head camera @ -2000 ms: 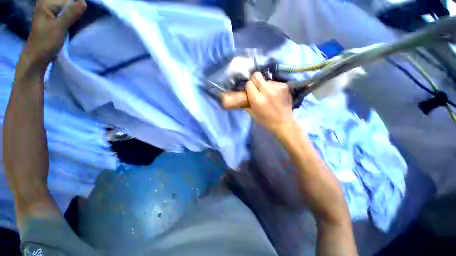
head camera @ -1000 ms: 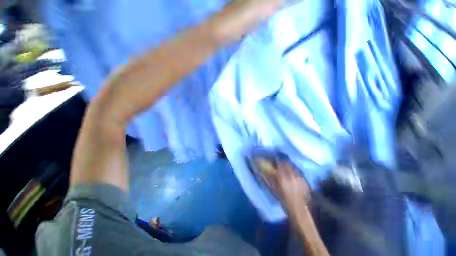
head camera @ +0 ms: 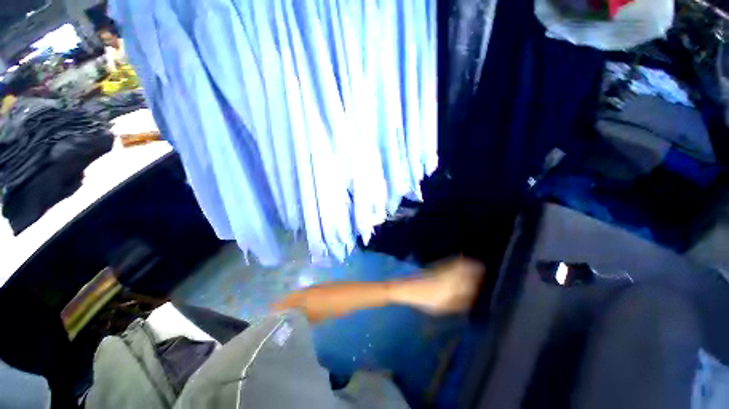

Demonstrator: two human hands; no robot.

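A dense row of light blue shirts (head camera: 320, 120) hangs in front of me, glaring white in parts; the tops are cut off by the upper edge. My left hand (head camera: 460, 283) is low at centre right, below and right of the shirt hems, its forearm reaching across above the blue floor. The hand is blurred, looks curled and touches no shirt; whether it holds anything cannot be told. My right hand is out of the picture. No iron is in view.
The dark grey padded table (head camera: 639, 311) is at right, with a small dark shiny object (head camera: 562, 273) on it. A pale blue cloth piece (head camera: 711, 383) shows at lower right. Dark folded garments (head camera: 48, 160) lie on a white surface at left. A whitish rounded container (head camera: 607, 28) is at upper right.
The view has swung towards the hanging row. The loose shirt handled a second ago is no longer visible. My left arm has come down from the top; my right hand has left the picture.
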